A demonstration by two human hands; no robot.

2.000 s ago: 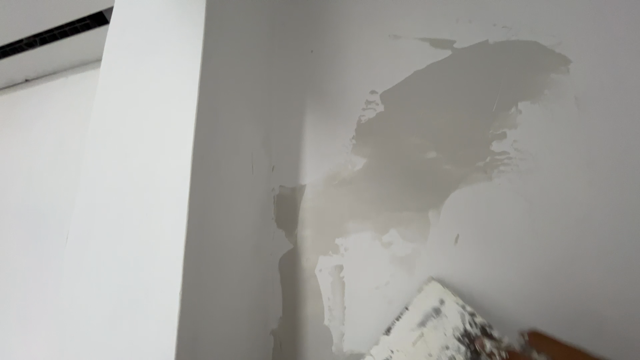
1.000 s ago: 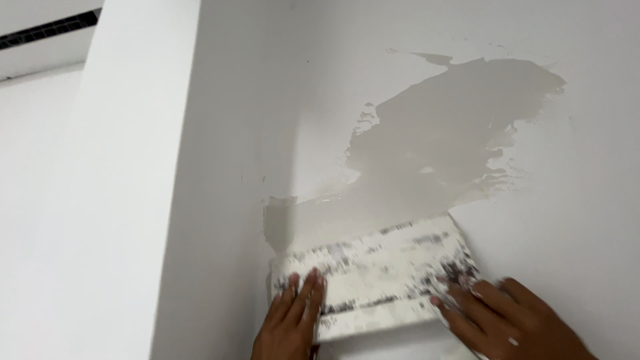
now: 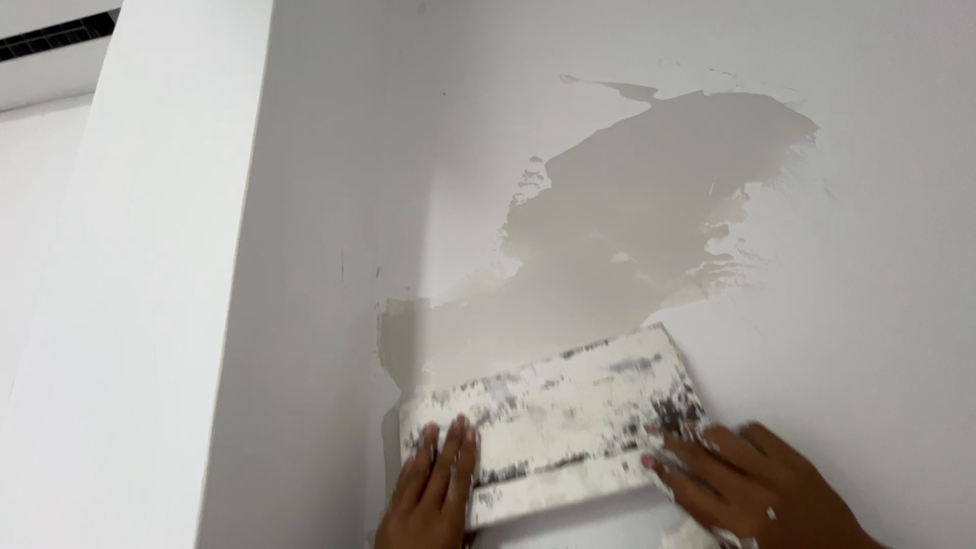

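Note:
A wide, flat plastering blade, crusted with white compound and dark specks, lies against the wall at a slight tilt. The fingers of my left hand rest flat on its left end. At its right end, my right hand grips the edge, with the thumb side and part of the grip hidden. Specks of white stick to that hand. Above the blade spreads an uneven patch of damp grey filler, which runs down left to the inner corner.
The white wall surrounds the patch. To the left, a wall return meets it at the inner corner and ends in a bright, upright edge. A dark slotted vent shows at the top left.
Two seconds ago the blade was low at the right; a second ago it lay across the lower patch with both hands on it, and it is still there. Filler at the lower left is now covered.

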